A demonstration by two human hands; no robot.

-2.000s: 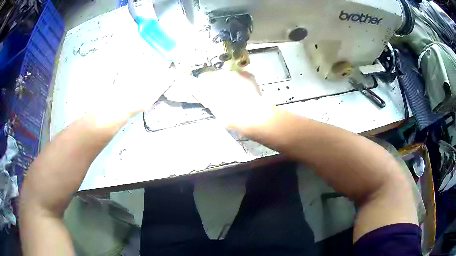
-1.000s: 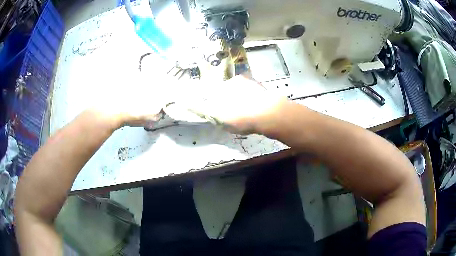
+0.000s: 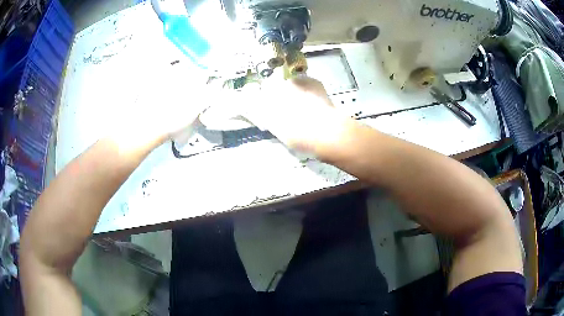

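Observation:
The off-white sewing machine head marked "brother" stands at the top. My right hand is at the needle end, close below the brass-coloured knobs. My left hand is to its left, near the needle area. Both hands are washed out white by the lamp, so the fingers cannot be made out. A pale piece of cloth seems to lie between the hands, but its edges are lost in the glare. The presser foot and needle are hidden in the glare.
The blue lamp hangs left of the needle end. Dark snips lie on the white table, right of the head. Khaki cloth is at the far right, above a tray with an orange rim. A blue crate stands left.
Since one second ago, both hands have moved up and away from me, closer to the needle end. The cloth between them has moved with them, and the slide plate outline shows again.

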